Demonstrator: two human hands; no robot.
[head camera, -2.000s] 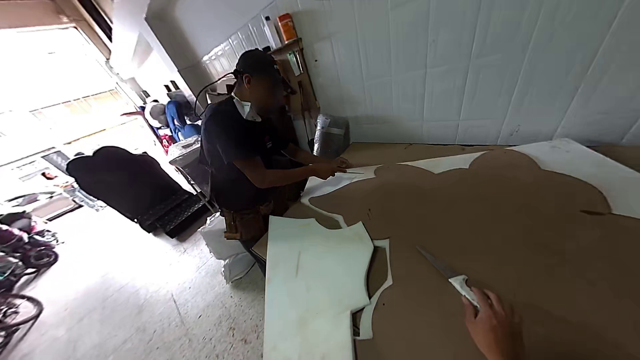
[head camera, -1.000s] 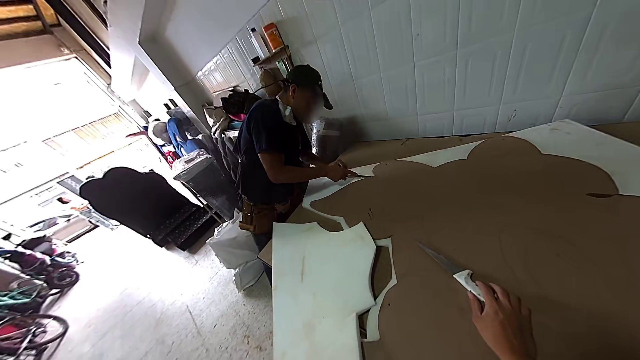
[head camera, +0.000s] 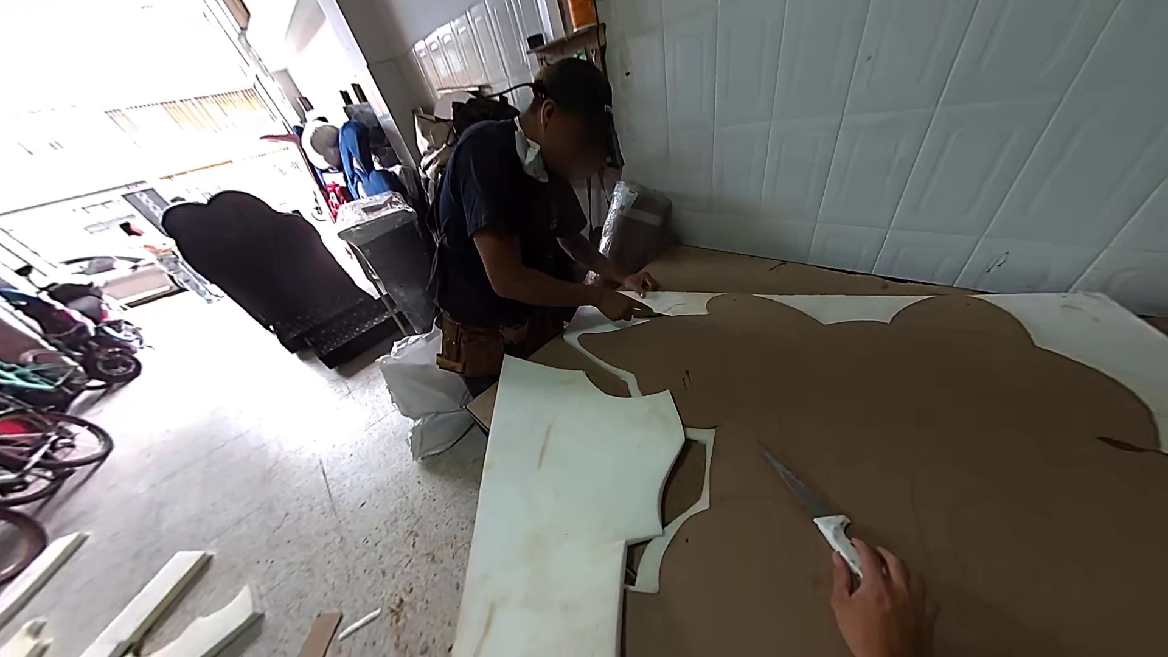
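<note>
My right hand (head camera: 881, 598) holds the white handle of a knife (head camera: 808, 502), its blade pointing up and left over a large brown sheet template (head camera: 876, 401) with a scalloped edge. Beneath that template lies a white foam sheet (head camera: 1086, 342), showing beyond the scallops. A cut white foam piece (head camera: 566, 493) lies at the table's left side, with a thin white offcut (head camera: 671, 547) between it and the template. My left hand is out of the frame. Across the table a co-worker's hand (head camera: 625, 304) holds a blade at the template's far left corner.
The co-worker (head camera: 511, 219) stands at the far left end of the table. White plastic bags (head camera: 424, 383) sit on the floor behind. Foam strips (head camera: 155, 602) lie on the floor at lower left, bicycles (head camera: 46, 447) farther back. A dark scalloped panel (head camera: 265, 265) leans near the doorway.
The view has shifted, bringing floor offcuts into sight. My right hand keeps hold of the knife over the template. The co-worker remains bent over the same corner.
</note>
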